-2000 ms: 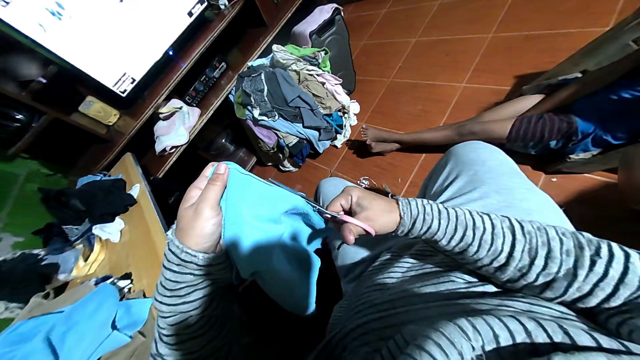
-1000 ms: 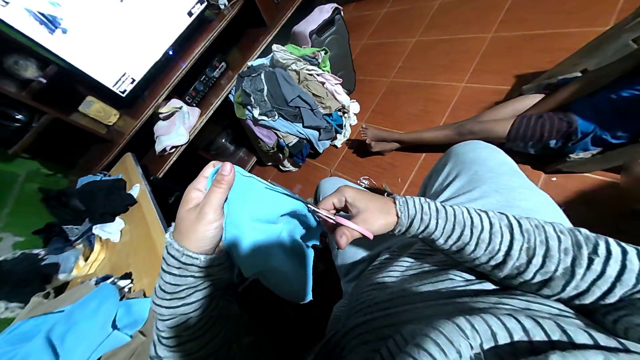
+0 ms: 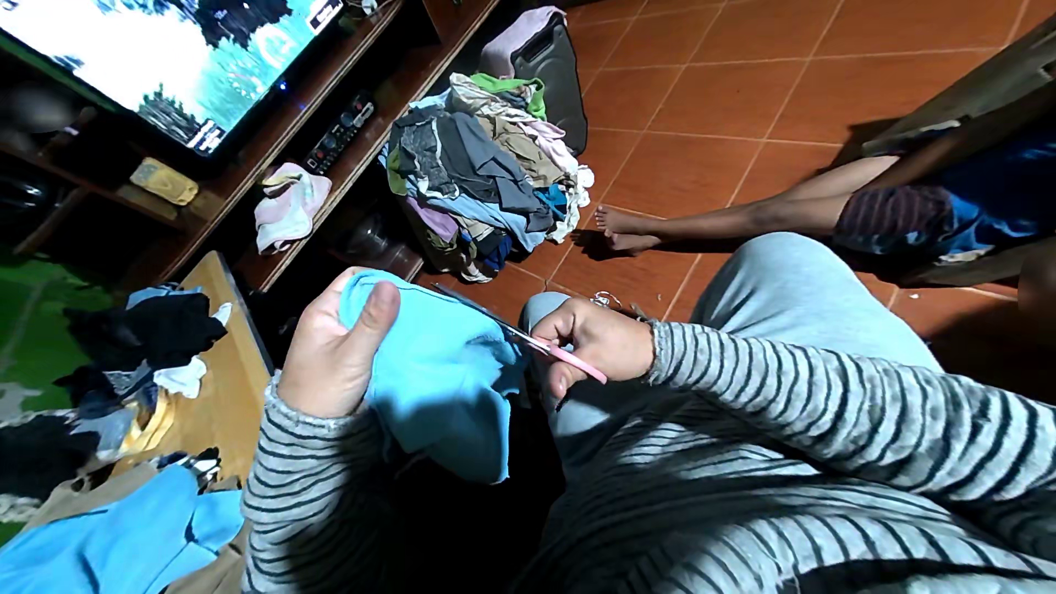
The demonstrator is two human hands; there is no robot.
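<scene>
My left hand (image 3: 342, 351) grips a piece of light blue cloth (image 3: 437, 371) at its upper left corner, thumb on top. The cloth hangs down in folds over my lap. In my right hand (image 3: 598, 338) is a pair of scissors (image 3: 573, 360) with pink handles, my fingers closed around them. The metal blades point up and left along the upper edge of the cloth and lie against it. Whether the blades are parted is hard to tell. Both my sleeves are grey with dark stripes.
At left, a wooden board (image 3: 227, 363) bears dark and white cloth scraps; more blue cloth (image 3: 107, 536) lies below. A heap of clothes (image 3: 487, 173) stands by a wooden shelf unit (image 3: 371, 99) with a television (image 3: 198, 66). Another person's bare legs (image 3: 742, 219) extend over the tiled floor.
The scissors and my right hand have stayed close to the cloth's upper edge, while the cloth's hanging part has shifted slightly. The picture on the television has changed.
</scene>
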